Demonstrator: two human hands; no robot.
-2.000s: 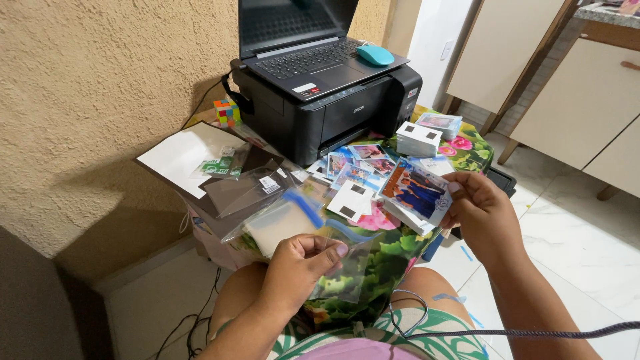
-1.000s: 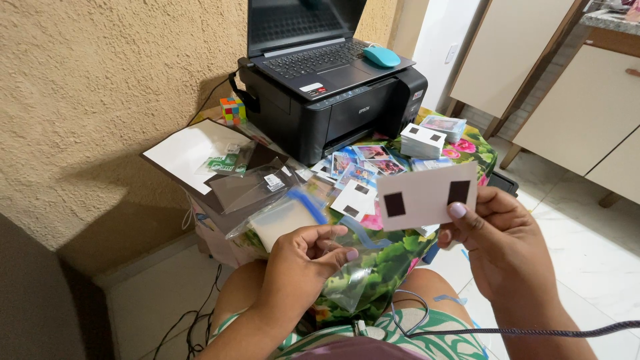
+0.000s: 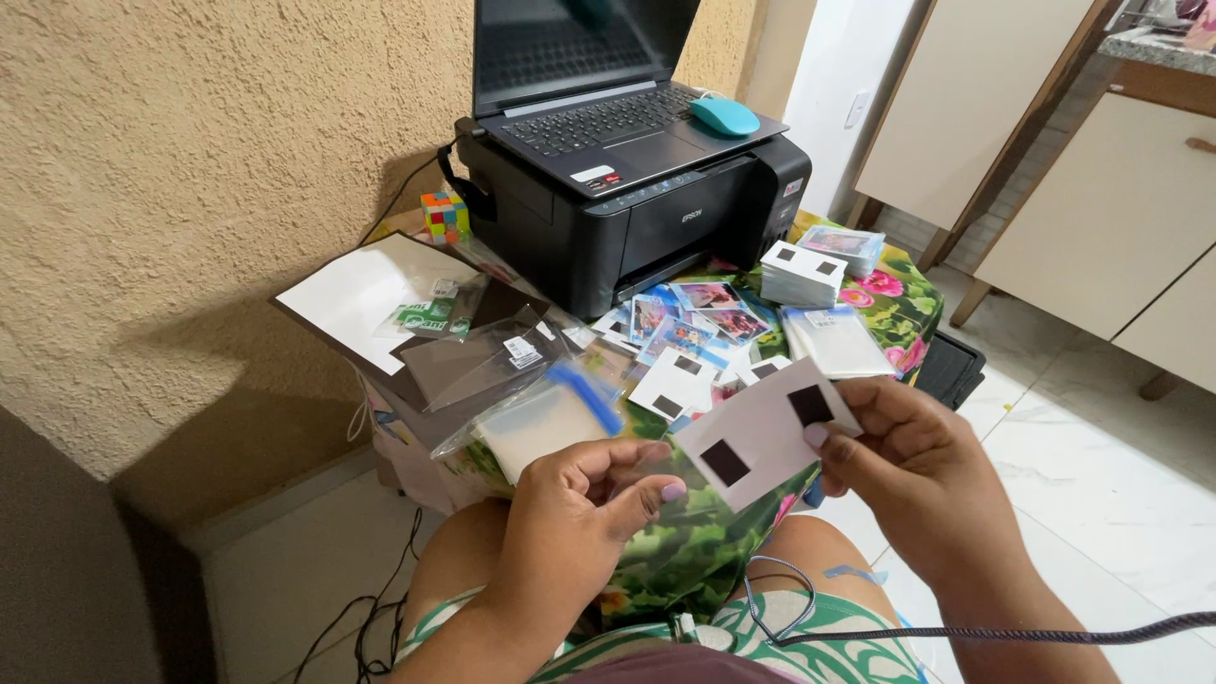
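My right hand (image 3: 902, 465) pinches a white card (image 3: 768, 432) by its right end, with two dark squares on the side facing me. At the card's left edge my left hand (image 3: 589, 532) holds a clear plastic sleeve (image 3: 655, 494) between thumb and fingers; its outline is faint. Beyond the hands lie loose photo cards (image 3: 717, 309) and a white card with dark squares (image 3: 674, 383). A stack of such cards (image 3: 804, 275) stands near the printer, beside a pile of photo cards (image 3: 842, 249). A bag of clear sleeves (image 3: 546, 418) lies left of the held card.
A black printer (image 3: 617, 223) carries an open laptop (image 3: 617, 123) and a teal mouse (image 3: 725, 117). A puzzle cube (image 3: 445, 217) stands beside it. Dark and white sheets (image 3: 342, 290) lie at the left. Another sleeve pack (image 3: 836, 340) is at the right. A cord (image 3: 997, 632) crosses my lap.
My right hand has turned the card from its photo side to the side with dark squares, then brought it lower and closer to my left hand, tilting it.
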